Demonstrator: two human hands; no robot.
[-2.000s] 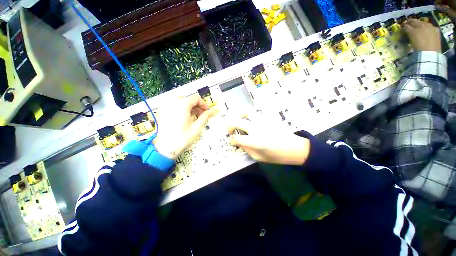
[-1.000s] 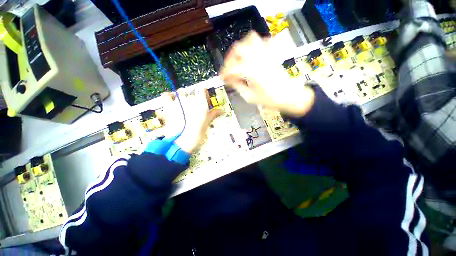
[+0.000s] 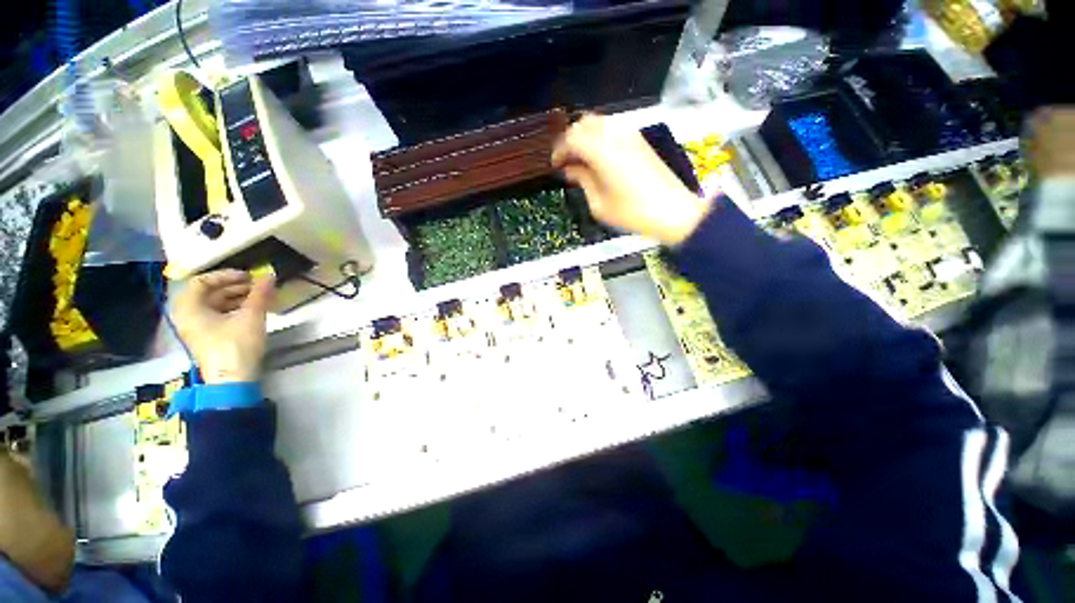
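My left hand [image 3: 222, 324], with the blue wrist strap [image 3: 218, 397], is at the front of the beige tape dispenser [image 3: 312, 194]; its fingertips are on a small yellow tape end [image 3: 262, 272]. My right hand [image 3: 631, 183] is raised over the right component bin, its fingers bent by the end of the brown slotted strips [image 3: 472, 165]; whether it holds anything is too blurred to tell. The joined boards [image 3: 495, 383], washed out white, lie in the metal rail [image 3: 395, 501] with yellow and black parts along their far edge.
Bins of green [image 3: 457, 245] and green-yellow components [image 3: 540, 224] stand behind the rail. A loose dark wire [image 3: 652, 372] lies in the channel. Yellow parts [image 3: 71, 271] are far left, blue parts [image 3: 819, 144] at right. Other people's arms are at the left edge [image 3: 30, 518] and right edge [image 3: 1023, 353].
The view has swung left. My left hand has moved from the boards to the tape dispenser. My right hand has moved from the boards to above the bins, by the brown strips.
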